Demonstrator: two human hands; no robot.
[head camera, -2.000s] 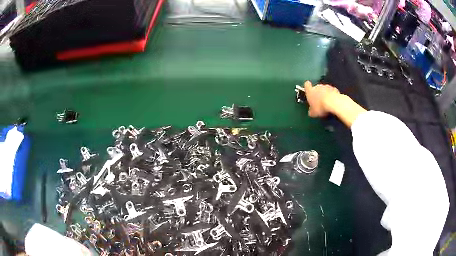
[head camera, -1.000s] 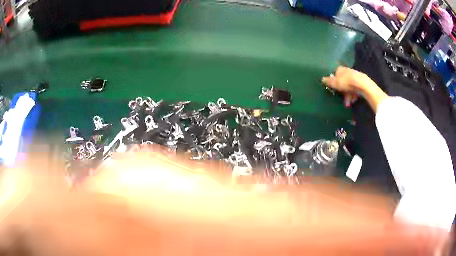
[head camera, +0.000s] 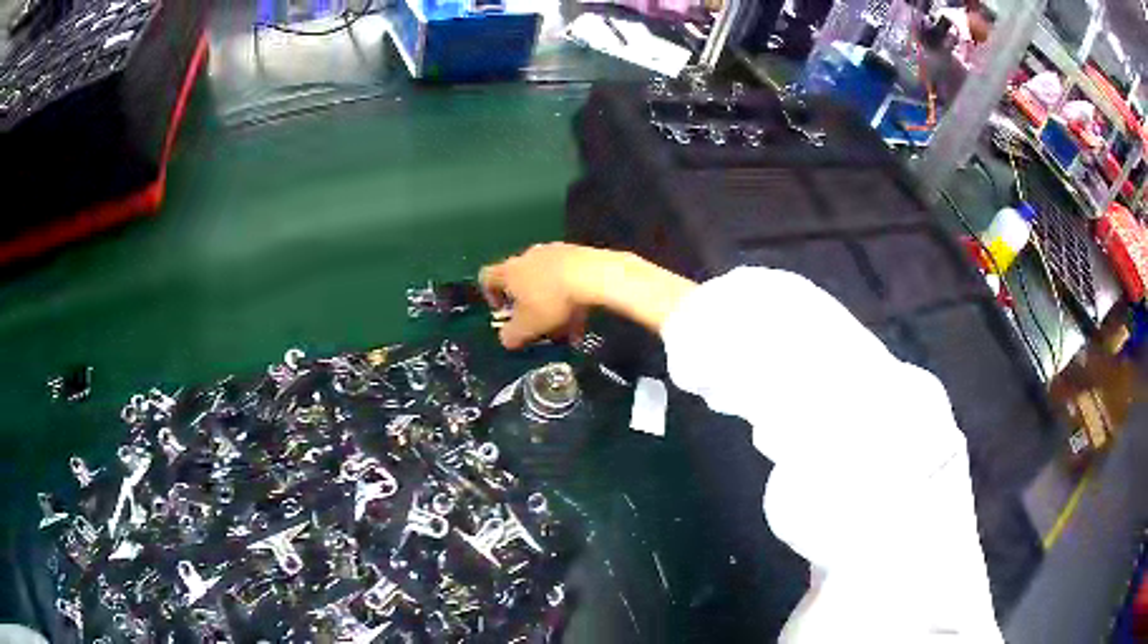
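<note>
A clamped unit (head camera: 443, 298), a black block with silver clip loops on its left, lies on the green mat. My right hand (head camera: 541, 297) is at the unit's right end, fingers curled, palm down. The fingertips meet or cover the block's edge; blur hides whether they grip it. A second small clamped unit (head camera: 73, 383) lies at the far left. A large loose pile of silver and dark spring clips (head camera: 302, 503) fills the lower left. My left hand is not in view; only a small pale patch shows in the bottom left corner.
A clear squat bottle (head camera: 550, 393) and a white slip (head camera: 648, 406) are below my right hand. A black foam tray (head camera: 806, 239) is at right, with clamped units (head camera: 718, 130) at its far edge. Filled black trays (head camera: 76, 126) are upper left; a blue box (head camera: 466, 38) is beyond.
The view has swung right. My right hand has moved left from beside the black tray to the clamped unit. The large blurred skin-coloured shape across the lower view is gone.
</note>
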